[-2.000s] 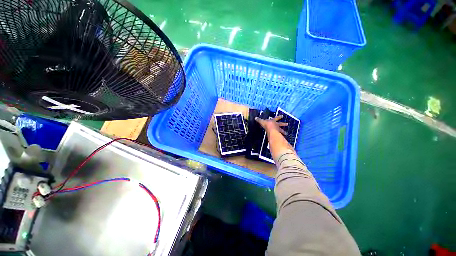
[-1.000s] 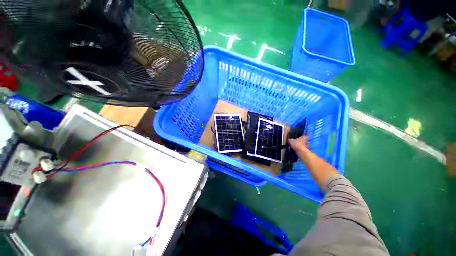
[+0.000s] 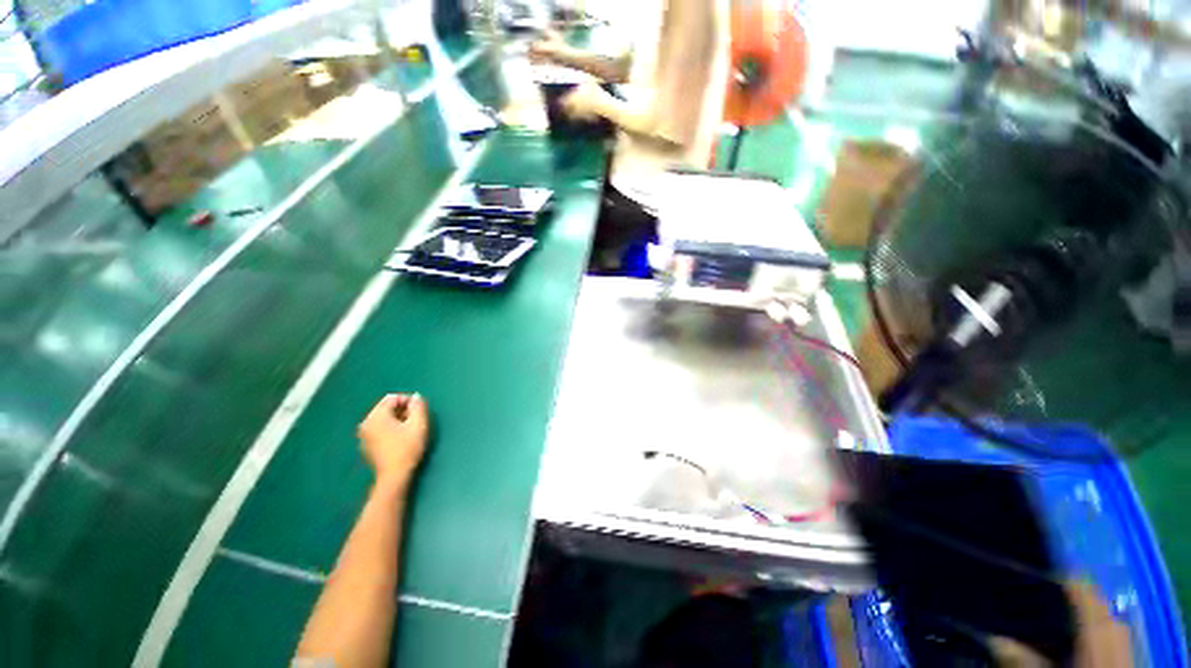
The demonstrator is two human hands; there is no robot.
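Observation:
My right hand (image 3: 1095,629), blurred and partly hidden at the lower right, holds a dark solar panel (image 3: 960,542) above the blue crate (image 3: 1134,522), its plain black side showing. My left hand (image 3: 395,433) is curled over the green bench with no object visible in it; whether the fingers are fully closed is hard to tell. The light box (image 3: 705,392) lies between my hands. Red and blue test leads (image 3: 812,359) run over its glass from the bench meter (image 3: 745,242) at its far end.
Overlapping finished panels (image 3: 468,248) lie on the green bench (image 3: 490,392) ahead of my left hand. Another person (image 3: 666,91) works at the bench's far end. A black fan (image 3: 1006,300) stands right, an orange fan (image 3: 764,63) farther back.
The view has swung left from the crate to the bench. My right hand has lifted a panel out of the crate. My left hand, the green bench and the other person have come into view.

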